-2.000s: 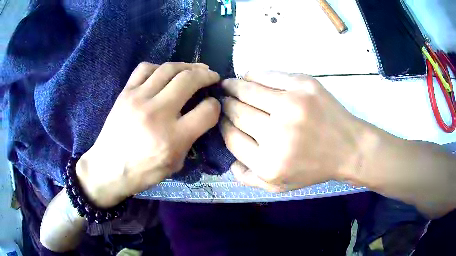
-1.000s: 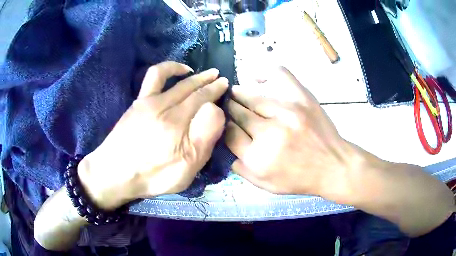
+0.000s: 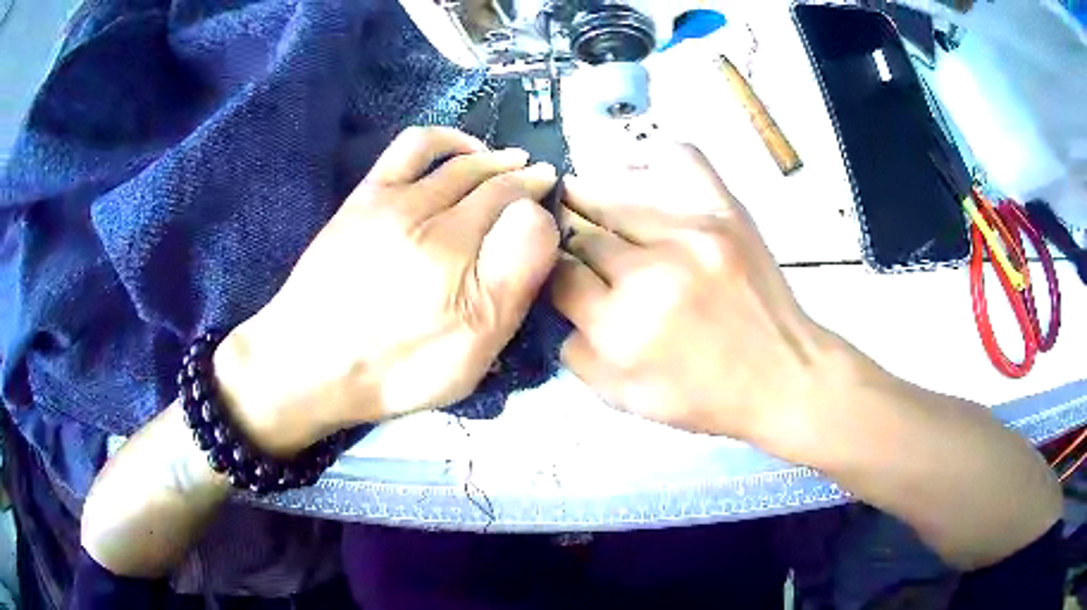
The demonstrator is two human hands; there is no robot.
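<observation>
The dark blue-purple coarse garment piece (image 3: 274, 179) lies bunched at the left and runs under my left hand. A smooth black strip (image 3: 515, 125) lies under the presser foot (image 3: 541, 100), its near part covered by my fingers. My left hand (image 3: 417, 280), with a dark bead bracelet, pinches the fabric edge. My right hand (image 3: 679, 298) pinches the same edge from the right, fingertips close to the left ones. The exact fold between the fingers is hidden.
Right of the machine lie a tan wooden stick (image 3: 761, 117), a black smartphone (image 3: 888, 143) and red-handled scissors (image 3: 1011, 286). A ruled tape (image 3: 596, 502) follows the curved front table edge. Loose threads (image 3: 474, 483) hang there. A dark round machine part (image 3: 614, 33) is beside the needle.
The view has shifted, showing more of the machine. Both hands stay together at the fabric edge; the left fingertips and thumb have closed in nearer the right hand.
</observation>
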